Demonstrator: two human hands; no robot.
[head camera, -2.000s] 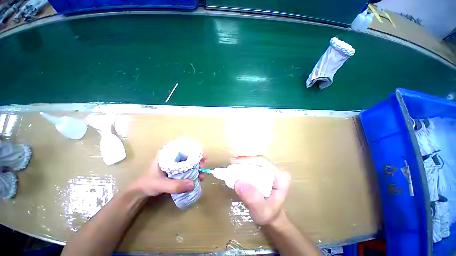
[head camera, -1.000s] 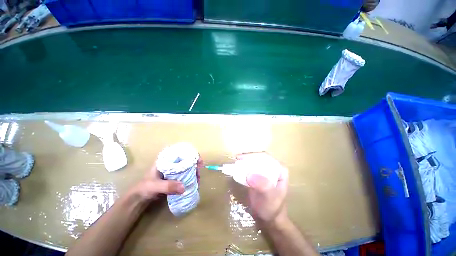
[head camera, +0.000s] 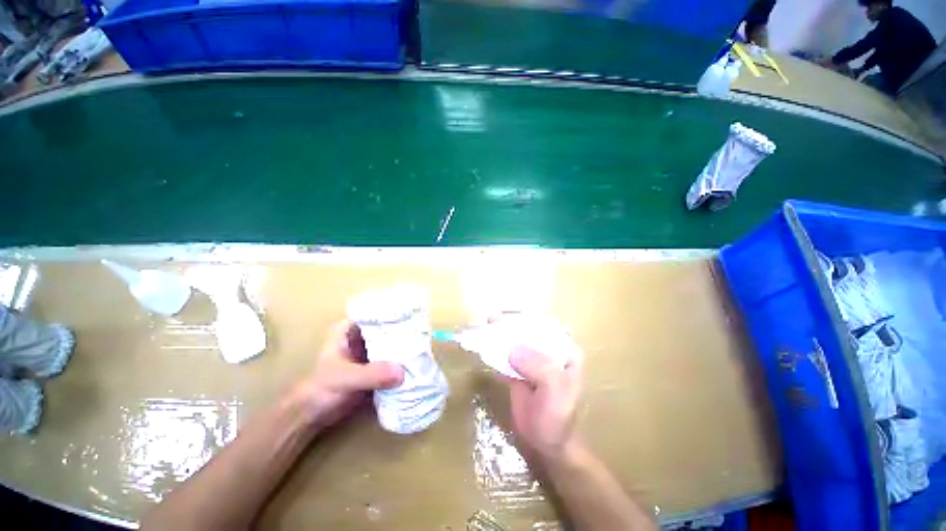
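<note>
My left hand is closed round a white-grey fabric piece, thumb on its front. The piece is held over the tan bench, its thick gathered rim upward and its closed, rounded end down. The opening in the rim is hardly visible. My right hand grips a soft white squeeze bottle, held sideways. Its teal tip points left at the side of the piece, just below the rim; I cannot tell whether it touches.
Two spare bottles and fabric pieces lie at left. A blue crate with pieces is at right. Beyond the bench, a green belt bears one piece. A person is at far right.
My left hand has turned the piece, so its opening faces me less and its lower end has swung right. The view has shifted; the belt piece and thin scrap appear farther right.
</note>
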